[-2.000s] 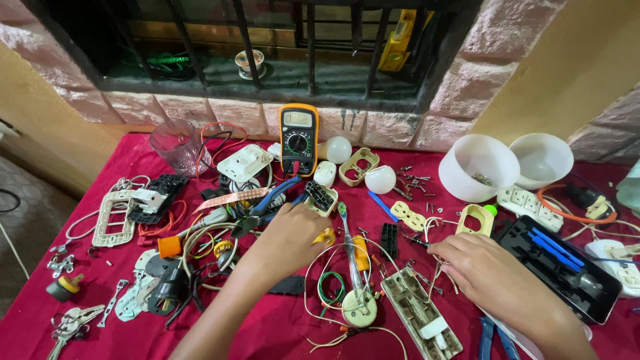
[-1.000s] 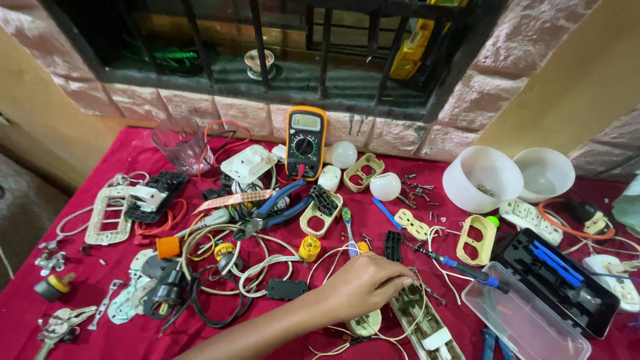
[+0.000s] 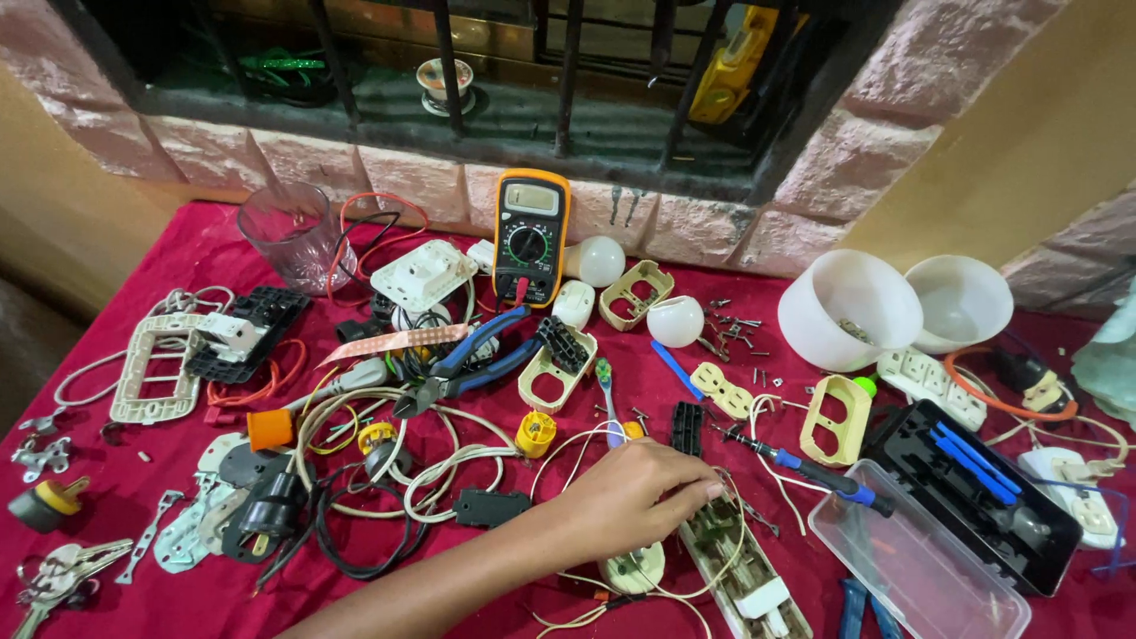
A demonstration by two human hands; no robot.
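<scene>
My left hand (image 3: 652, 493) reaches in from the lower left, its fingertips over the upper end of a long, opened power strip housing (image 3: 745, 568). Whether the fingers grip anything is hidden. A thin white wire loops past the fingertips toward a round beige fitting (image 3: 635, 568) under the wrist. Just above the hand lies a black plastic terminal part (image 3: 686, 429). A screwdriver with a blue and black handle (image 3: 821, 479) lies to the right of the housing. My right hand is out of view.
An orange multimeter (image 3: 531, 238) leans on the wall beneath the barred window. Blue-handled pliers (image 3: 484, 355) and coiled cables (image 3: 435, 470) lie left of centre. White bowls (image 3: 849, 311) and a black case with a clear lid (image 3: 976, 497) stand at the right.
My left hand has moved from beside the beige socket housing to the power strip housing. My right hand, seen earlier at the right, has left the view. The screwdriver now lies in plain sight.
</scene>
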